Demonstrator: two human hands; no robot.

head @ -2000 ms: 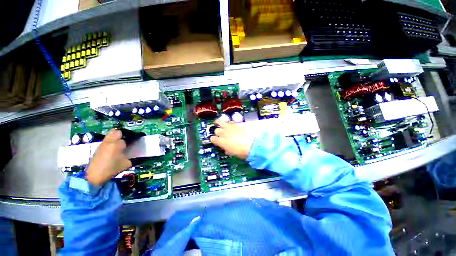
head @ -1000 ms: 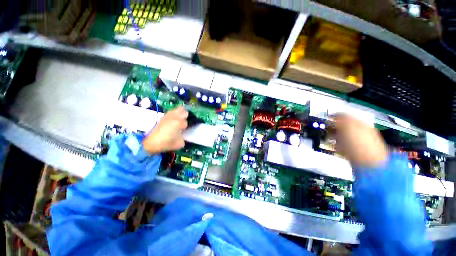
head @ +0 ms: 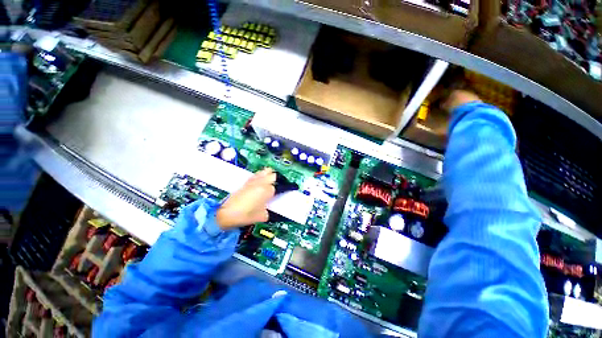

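My left hand (head: 249, 201) is over the green circuit board (head: 221, 125) in front of me, at its long white heatsink (head: 228, 177). A dark piece shows at its fingertips; whether the fingers grip it I cannot tell. My right hand (head: 460, 99) is small and partly hidden, reaching into the brown box with yellow parts (head: 490, 89) on the shelf. What its fingers hold is not visible. My right sleeve covers part of the second board (head: 336, 254), which bears two red toroidal coils (head: 410, 207).
A brown box with dark parts (head: 356, 99) and a sheet of yellow-topped components (head: 239, 41) lie on the shelf. Tan trays with red coils (head: 99, 254) are at lower left. Another person's blue sleeve (head: 12, 125) is at the left edge. A third board (head: 564, 277) is at right.
My right hand has moved from above the second board up into the box of yellow parts. My left hand stays at the first board's heatsink. The view has shifted, showing more trays at lower left.
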